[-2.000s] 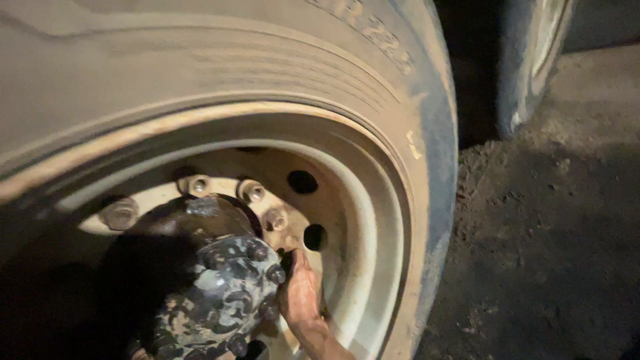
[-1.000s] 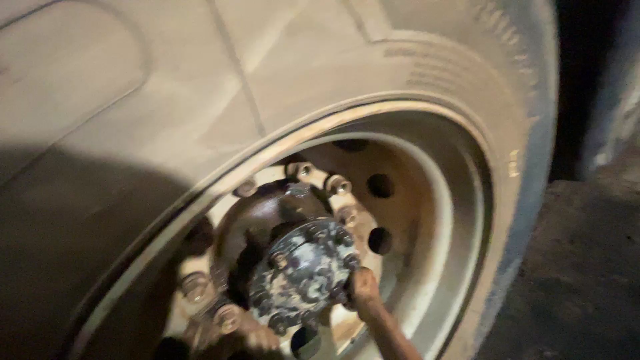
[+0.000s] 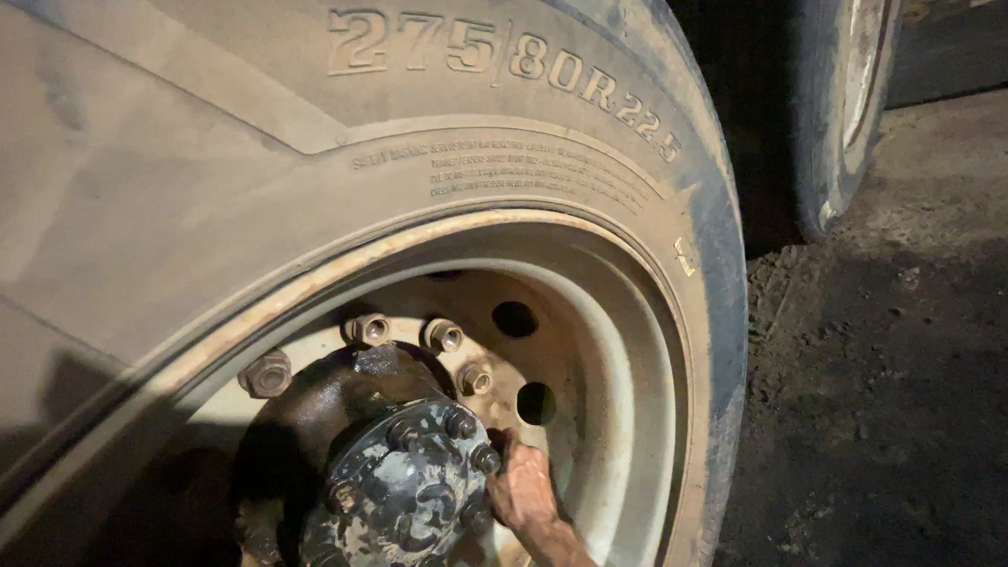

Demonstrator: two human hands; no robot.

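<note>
My right hand (image 3: pixel 524 480) reaches in from the bottom edge, its fingers curled at the right side of the greasy black wheel hub (image 3: pixel 417 488), beside a bolt on the hub's end flange. The fingertips are hidden in the gap between hub and rim, so whether they grip anything does not show. Wheel nuts on studs, one of them a rusty nut (image 3: pixel 476 379) just above the hand, ring the hub on the pale disc. Round vent holes (image 3: pixel 536 404) pierce the steel wheel rim (image 3: pixel 642 378). My left hand is out of view.
A large dusty truck tyre (image 3: pixel 260 150) with raised lettering surrounds the rim. Another tyre (image 3: pixel 819 118) stands at the upper right. Dark, dirty ground (image 3: pixel 866 394) with loose soil lies to the right. Deep shadow covers the lower left of the wheel.
A hand seen at the lower left of the hub one second ago is out of view. My right hand stays at the hub's right side. The view has shifted.
</note>
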